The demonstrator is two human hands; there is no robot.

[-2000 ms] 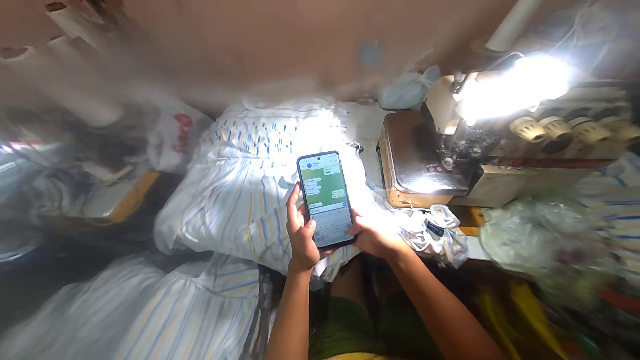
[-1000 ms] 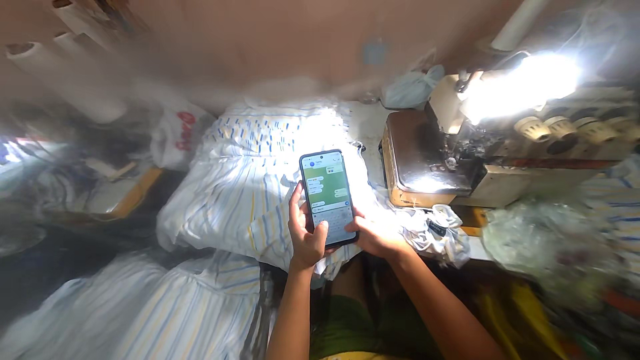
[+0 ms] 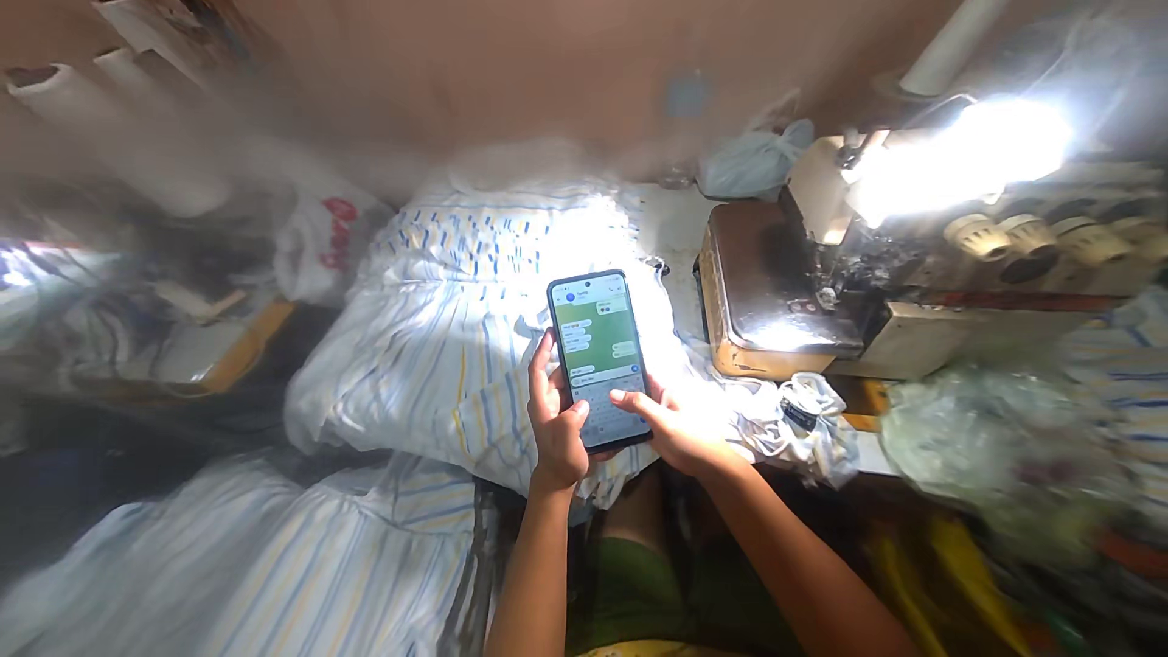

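Note:
A smartphone [image 3: 599,356] with a lit chat screen and an on-screen keyboard is held upright near the middle of the view. My left hand [image 3: 558,424] grips its left edge, the thumb at the lower left of the screen. My right hand [image 3: 680,424] supports the lower right side, with its thumb over the keyboard. Behind and beneath the phone lies a heap of white striped fabric [image 3: 411,356] with blue and yellow lines. The fingers behind the phone are partly hidden.
An industrial sewing machine [image 3: 785,274] with several cream knobs stands at right under a bright lamp [image 3: 967,155]. Crumpled white fabric [image 3: 794,420] and a clear plastic bag [image 3: 995,447] lie nearer. More striped fabric [image 3: 338,566] is at lower left, a white bag [image 3: 315,242] at upper left.
My right thumb has moved inward over the phone's keyboard. My left thumb has shifted slightly on the screen. Both hands still hold the phone.

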